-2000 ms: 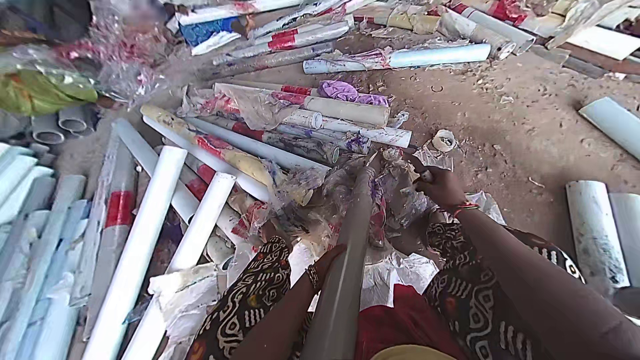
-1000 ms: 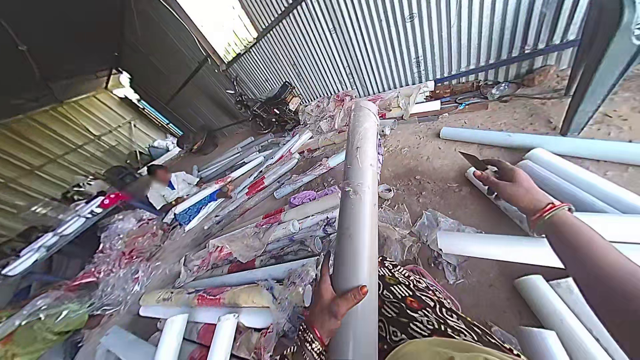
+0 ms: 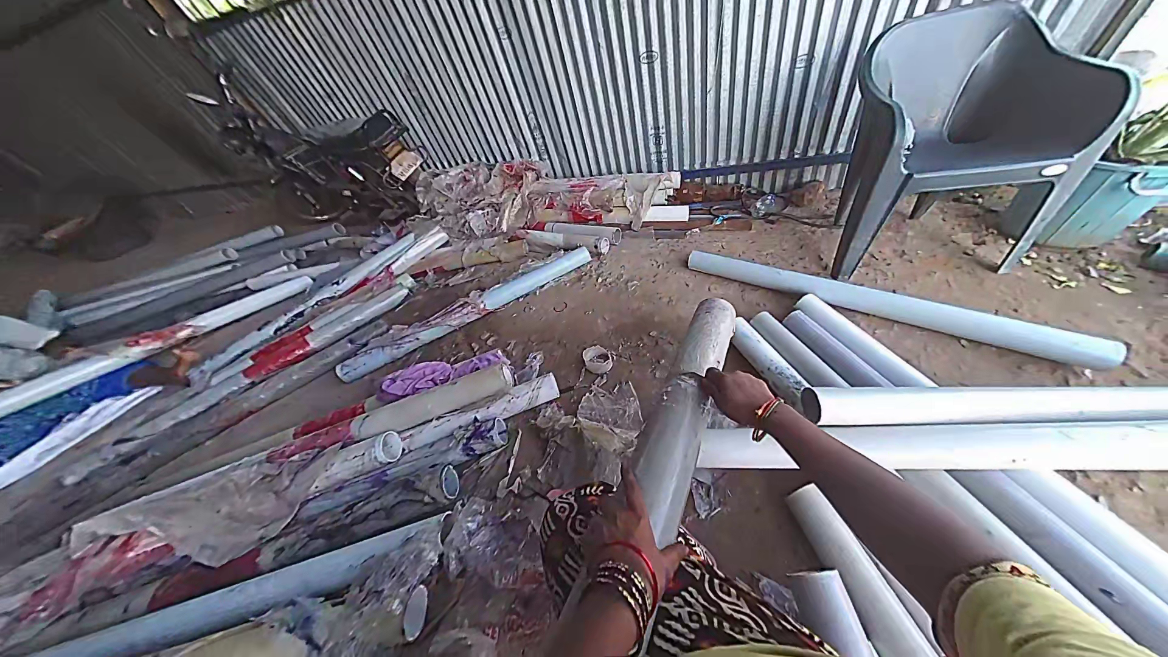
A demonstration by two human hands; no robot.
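Note:
A thick grey pipe (image 3: 675, 429) lies slantwise over my lap on patterned cloth, its far end pointing away from me. My left hand (image 3: 630, 538) grips its near part, thumb on the right side. My right hand (image 3: 737, 394) rests against its right side further up; its fingers are bent, and whether a blade is in them cannot be told. Crumpled clear plastic film (image 3: 611, 415) lies on the ground left of the pipe. Beyond it is a small pale ring (image 3: 598, 359).
Wrapped pipes (image 3: 438, 392) with red patches and a purple cloth (image 3: 415, 381) lie to the left. White pipes (image 3: 985, 404) are stacked at the right, with a light blue pipe (image 3: 903, 310) behind. Further back stand a grey plastic chair (image 3: 967, 137), a motorcycle (image 3: 338, 155) and a green tub (image 3: 1077, 210).
The view has swung right. My right hand, which held a blade away from the pipe one second ago, has come to the pipe's side. The pipe now tilts right.

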